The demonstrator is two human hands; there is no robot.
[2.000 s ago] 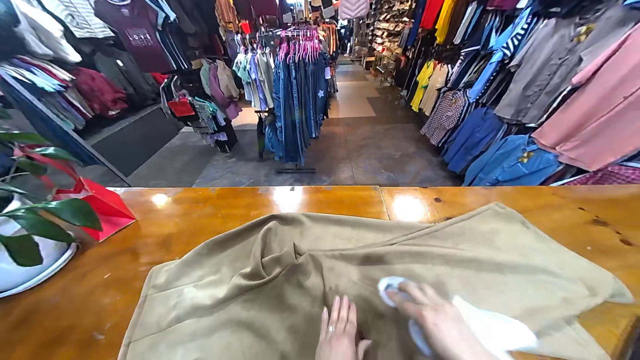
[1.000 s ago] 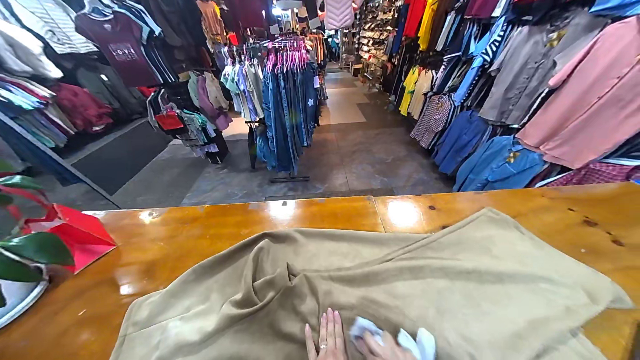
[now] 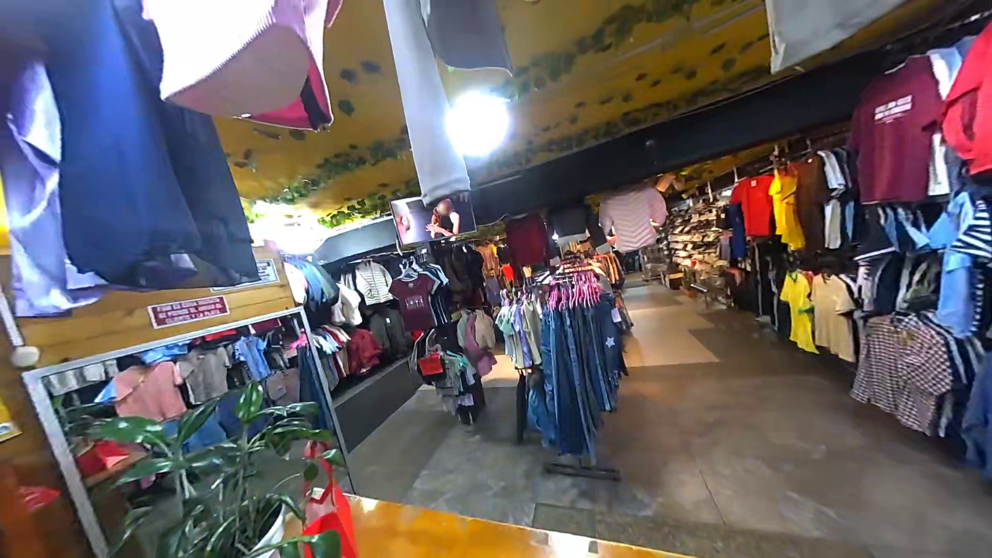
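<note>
Neither of my hands shows in the head view now; the view looks up and out over a clothing shop. Only the far strip of the glossy wooden counter (image 3: 465,536) is visible along the bottom edge. The tan garment is out of view, and so is the white cloth. At the counter's left end stand a potted leafy plant (image 3: 225,457) and a red paper bag (image 3: 335,515) close beside it.
Beyond the counter is a rack of blue jeans (image 3: 577,364) on pink hangers. Shirts (image 3: 903,364) hang along the right wall. A framed mirror (image 3: 194,411) stands at the left, and more garments (image 3: 139,155) hang overhead. A screen (image 3: 432,218) is mounted farther back.
The view has swung up and to the left, away from the counter top. Both hands, the white cloth and the tan garment, visible one second ago, have left the frame.
</note>
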